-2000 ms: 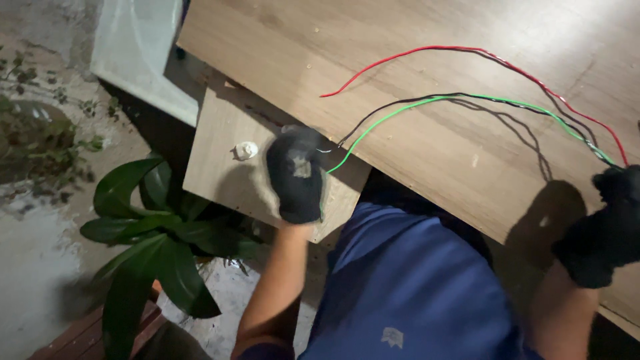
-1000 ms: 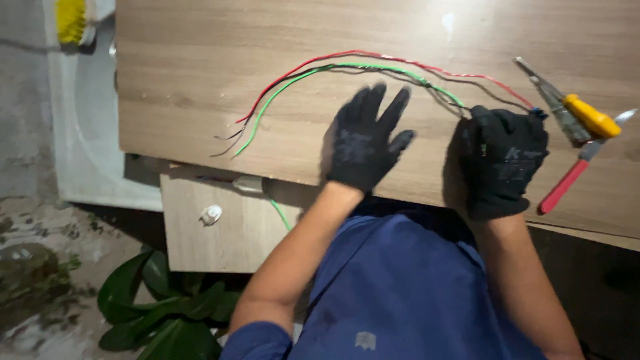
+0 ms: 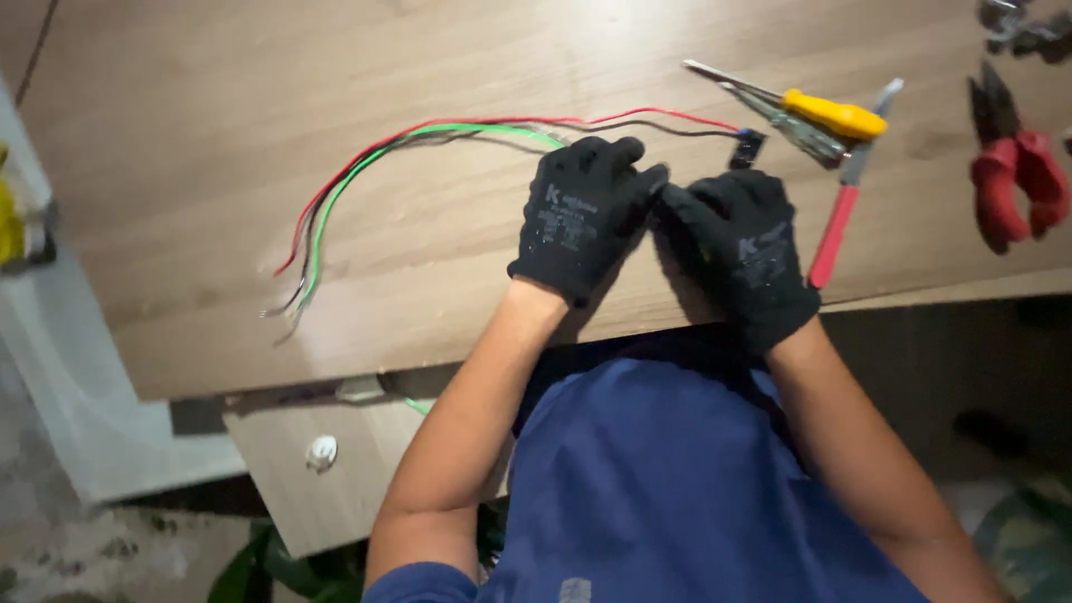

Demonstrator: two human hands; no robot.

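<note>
Both hands wear black work gloves and meet at the fingertips above the wooden board. My left hand (image 3: 582, 213) lies over the right end of a green wire (image 3: 335, 188); whether it pinches the wire is hidden. Beside it, my right hand (image 3: 737, 251) has bent fingers, and what lies between them cannot be seen. A red wire (image 3: 502, 121) and a black wire (image 3: 662, 127) arc behind the gloves to a small black component (image 3: 747, 149) just above my right hand. At the left, the wires' far ends rest on the board, some with bare strands.
Right of my right hand lie a yellow-handled screwdriver (image 3: 833, 115), a clear-handled screwdriver (image 3: 787, 126) and a red-handled knife (image 3: 836, 226). Red-handled pliers (image 3: 1017, 184) are farther right. A lower wooden panel with a white knob (image 3: 322, 453) sits below the board (image 3: 251, 368).
My left hand, spread over the board a second ago, has moved right to meet my right hand. The black component now shows beyond my right glove. The view has shifted right.
</note>
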